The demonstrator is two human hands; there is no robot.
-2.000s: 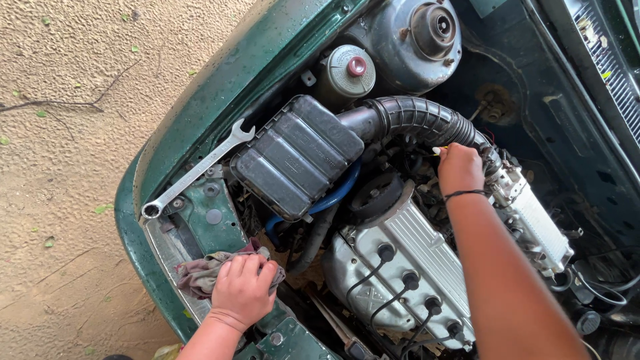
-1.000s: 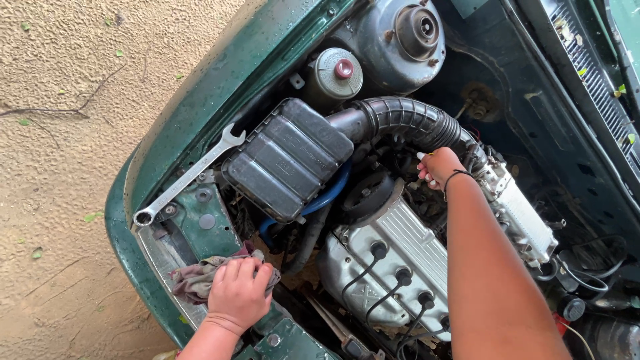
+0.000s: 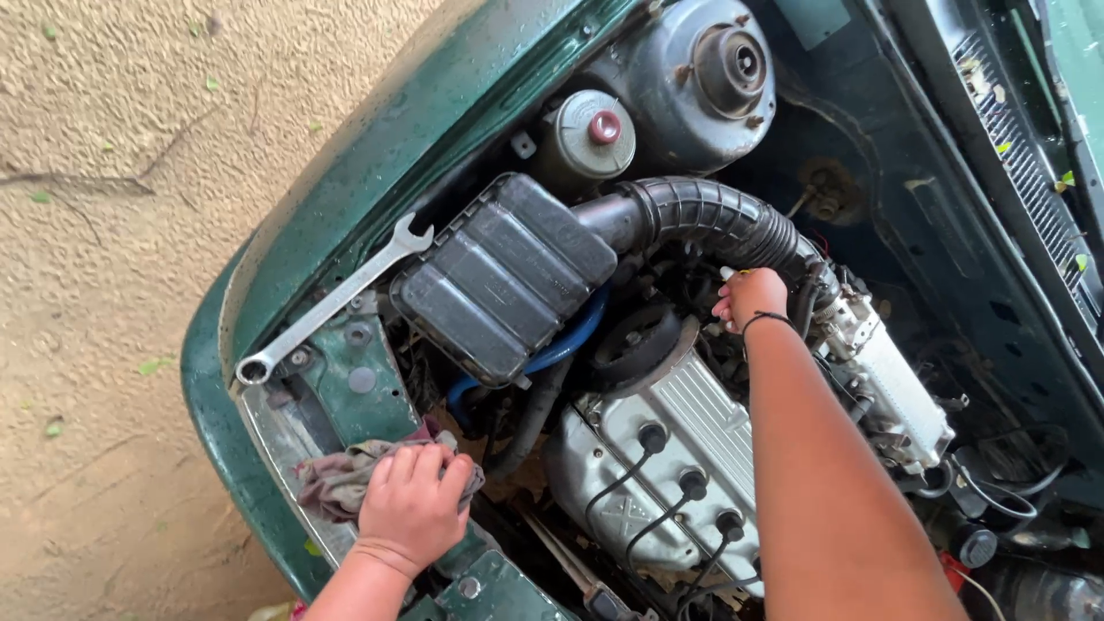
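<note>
My left hand (image 3: 417,500) rests on a crumpled, stained rag (image 3: 336,483) on the green front panel of the car, its fingers curled over the cloth. My right hand (image 3: 749,300), with a dark band at the wrist, is beside the ribbed black air intake hose (image 3: 720,216). Its fingers are closed around a small thing with a white tip (image 3: 726,272); what it is cannot be told. Below and left of that hand lies the silver engine valve cover (image 3: 638,466) with black spark plug leads. A combination wrench (image 3: 336,302) lies on the panel beside the black air filter box (image 3: 504,276).
A reservoir with a red cap (image 3: 595,134) and the strut tower (image 3: 707,82) stand at the top. A blue hose (image 3: 565,341) runs under the filter box. The green fender (image 3: 345,172) borders sandy ground (image 3: 112,259). A slotted cowl grille (image 3: 1022,164) is at the right.
My right hand has turned somewhat at the wrist, staying near the intake hose. My left hand stays on the rag, and the wrench has not moved.
</note>
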